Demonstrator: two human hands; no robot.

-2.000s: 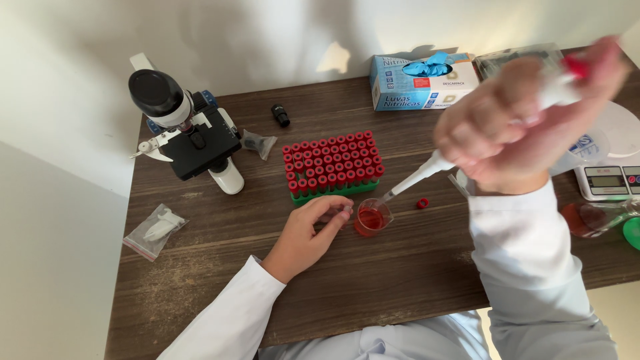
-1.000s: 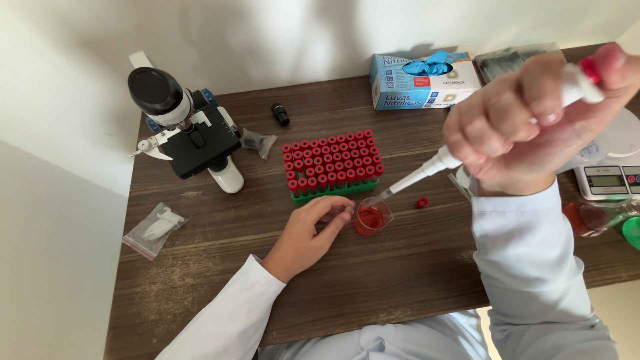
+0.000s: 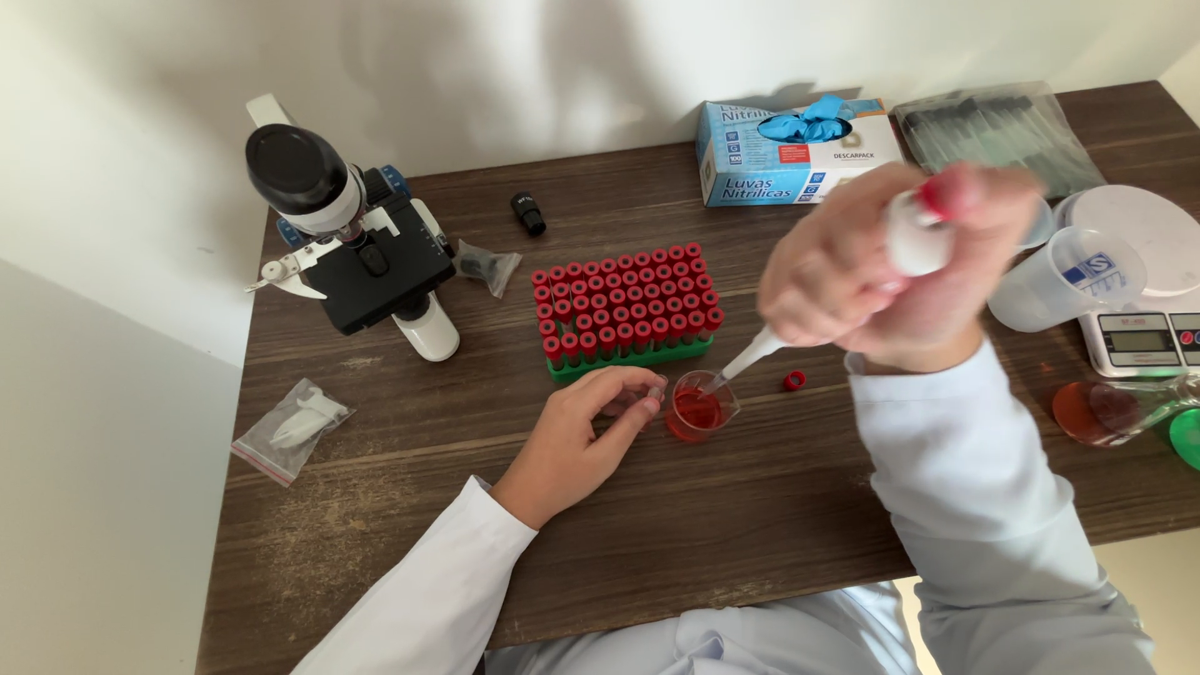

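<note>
My right hand [image 3: 900, 267] grips a white micropipette [image 3: 757, 352] with a red plunger button, my thumb on top. The pipette slants down to the left, its tip inside a small clear beaker [image 3: 698, 408] of red liquid. Left of the beaker, my left hand [image 3: 595, 427] pinches a small clear tube [image 3: 659, 389] between thumb and fingers; most of the tube is hidden. A loose red cap [image 3: 794, 381] lies right of the beaker. Behind my left hand stands a green rack [image 3: 647, 360] filled with red-capped tubes [image 3: 623, 295].
At left stand a microscope [image 3: 380, 272] and a plastic bag [image 3: 295, 431]. A black eyepiece [image 3: 528, 214] and small bag [image 3: 486, 267] lie behind. A nitrile glove box [image 3: 755, 183], bagged items [image 3: 998, 141], plastic beaker [image 3: 1059, 281], digital scale [image 3: 1139, 342] and flask [image 3: 1106, 412] are at right.
My right hand has shifted slightly left and down from one second ago, and the pipette stands steeper. The left hand stays beside the beaker.
</note>
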